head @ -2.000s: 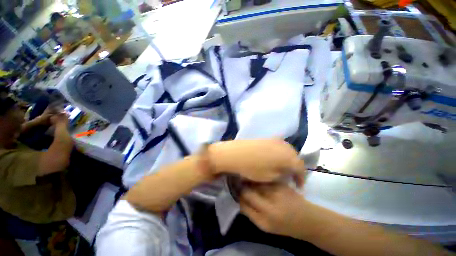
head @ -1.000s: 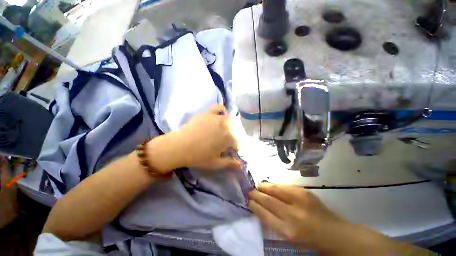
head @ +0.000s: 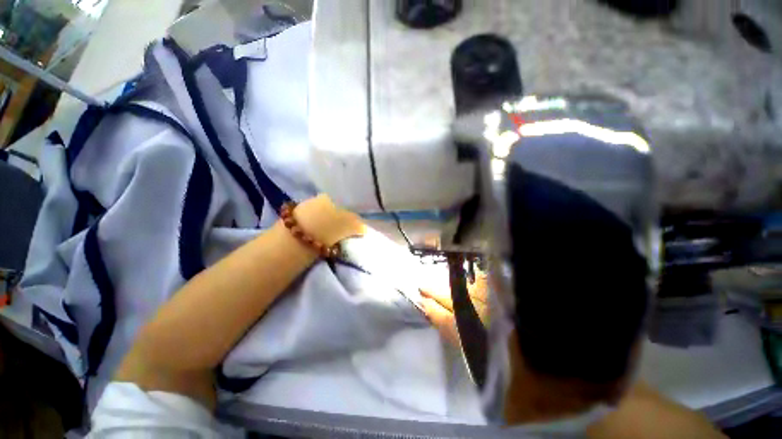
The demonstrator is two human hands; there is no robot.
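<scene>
The pale grey-white garment with navy bands [head: 154, 184] lies in folds left of the sewing head and runs under it. My left hand [head: 339, 225], with a beaded bracelet at the wrist, rests on the garment; its fingers are lost in glare near the needle area. My right hand [head: 444, 310] is mostly hidden behind the chrome guard [head: 566, 129]; a few fingers show on the cloth by a narrow dark strip [head: 467, 321]. I cannot tell whether either hand grips cloth. The presser foot [head: 463, 261] is partly visible; the needle tip is not clear.
The white speckled machine head [head: 403, 111] fills the upper right, close to my view. The tension assembly [head: 712, 240] is right of the guard. A measuring scale [head: 343, 429] runs along the table's front edge. A grey machine part [head: 17, 210] stands at the far left.
My view has moved closer to the sewing head. My left hand has moved from beside the head toward the lit needle area. My right hand is now largely behind the guard.
</scene>
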